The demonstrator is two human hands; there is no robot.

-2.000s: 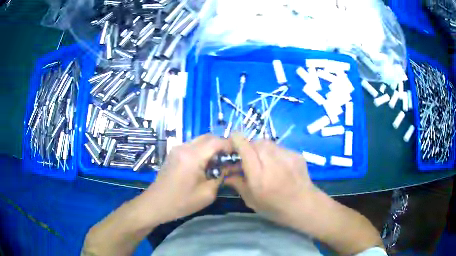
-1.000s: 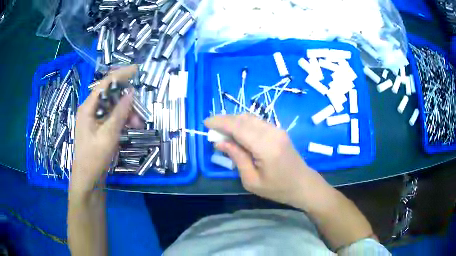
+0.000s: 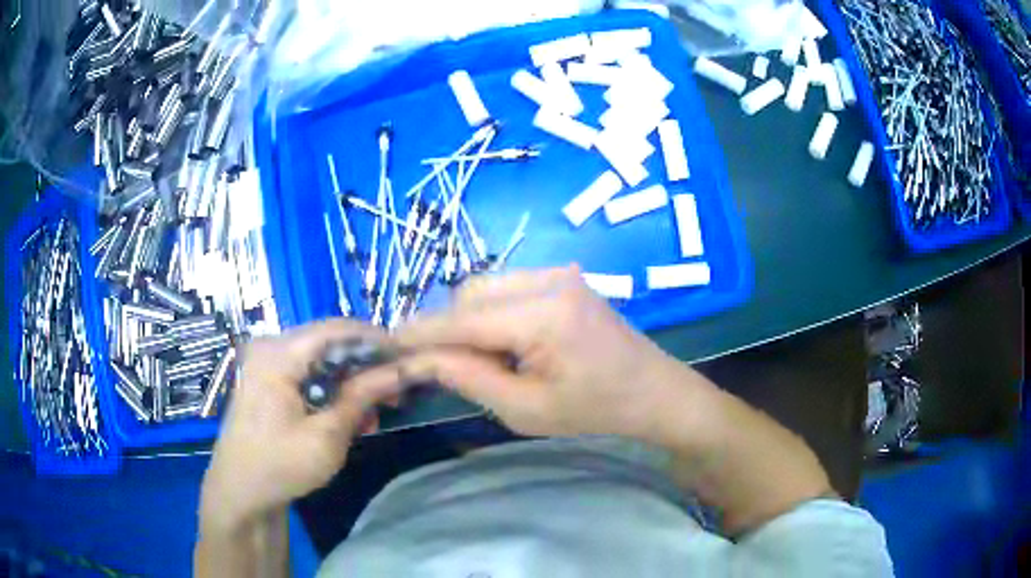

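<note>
My left hand (image 3: 283,423) is closed around several metal tubes (image 3: 328,378), their dark ends showing at the thumb side. My right hand (image 3: 554,350) touches the left hand from the right, its fingertips at the tubes; whether it holds a part is hidden. Both hands are just below the middle blue tray (image 3: 741,265). Thin piston rods (image 3: 390,243) lie crossed in that tray's left part. White plastic sleeves (image 3: 633,203) are heaped in its right part.
The left tray of metal tubes (image 3: 170,361) and far-left tray of rod-like pieces (image 3: 57,339) stand left. A right tray (image 3: 927,124) holds rod-like pieces. Loose white sleeves (image 3: 824,134) lie between. Clear bags sit behind. A box with bagged metal pieces (image 3: 893,384) is below the table edge.
My hands were apart a second ago, the right with a white sleeve and thin rod; now they are together. The white sleeve no longer shows in the right hand. The view has turned right.
</note>
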